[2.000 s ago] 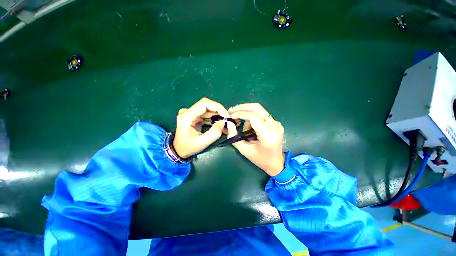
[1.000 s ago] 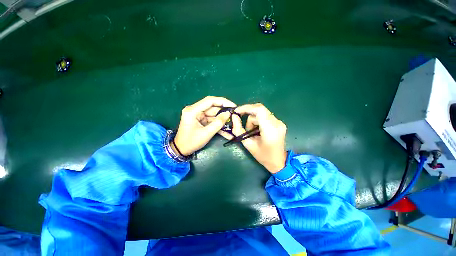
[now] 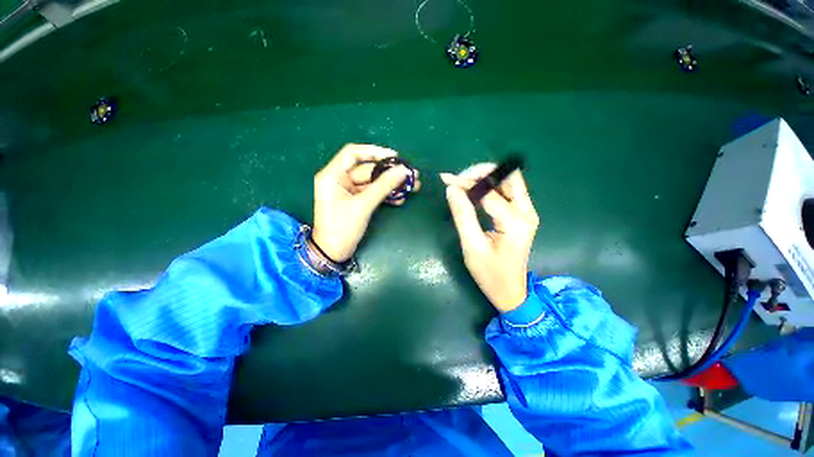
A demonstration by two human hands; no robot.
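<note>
My left hand holds a small round dark part between thumb and fingertips, with silvery spots on its rim; the thumb covers much of it. My right hand is a short way to the right, apart from the part. It holds a slim black hand tool, blurred, slanting up to the right between thumb and fingers. A faint thin dark line shows between the part and my right fingertips; I cannot tell whether it is a wire. Both hands are above the glossy green surface.
Similar round parts lie on the darker far strip: at the left, at the centre and at the right, with another at the right edge. A white metal box with black and blue cables stands at the right.
My hands have moved apart and slightly away from me. My right hand has left the part and its tool now points upward. The parts on the far strip have shifted slightly left.
</note>
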